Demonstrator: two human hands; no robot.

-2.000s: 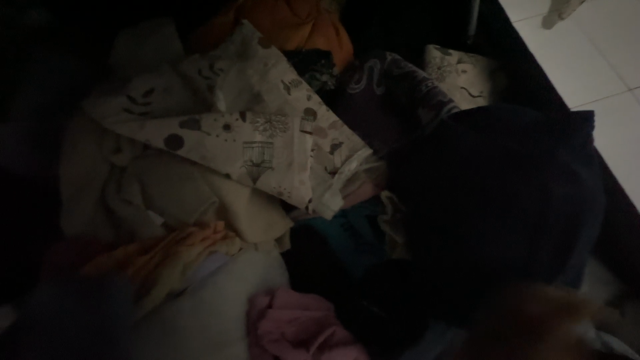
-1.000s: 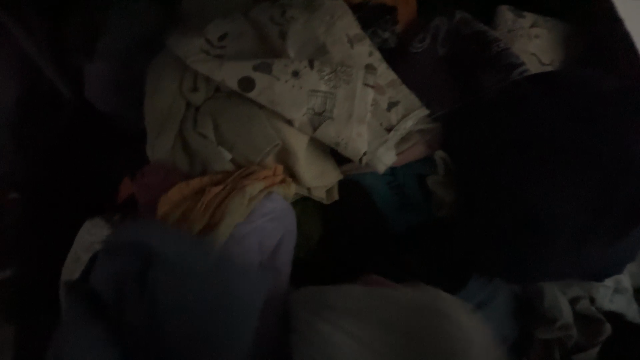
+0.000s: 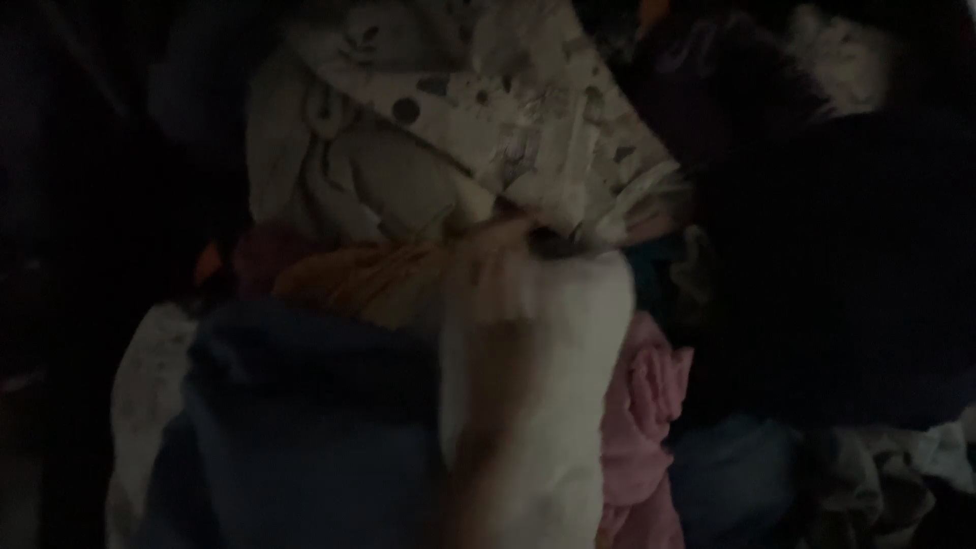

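Note:
One of my hands [image 3: 499, 282], dim and blurred, reaches up from the bottom middle over a rolled or folded white cloth [image 3: 564, 427]. Which hand it is, and whether its fingers grip the cloth, I cannot tell. No other hand of mine can be made out. Left of the forearm lies a dark blue cloth [image 3: 320, 427]; pink fabric [image 3: 648, 389] lies along the white cloth's right side. Beyond the fingers is a cream cloth with printed figures [image 3: 503, 122], partly over a plain beige cloth [image 3: 404, 183]. Orange-yellow fabric [image 3: 358, 274] lies just left of the hand.
A large dark cloth [image 3: 831, 267] covers much of the right side. Below it are a grey-blue cloth [image 3: 732, 465] and crumpled pale fabric [image 3: 869, 473]. Another pale printed cloth [image 3: 839, 61] lies at the upper right. Deep shadow hides the left side.
A hand and forearm now show over the white cloth in the middle, where none was visible one second ago. The white cloth now stretches lengthwise beside the pink fabric. The view has shifted.

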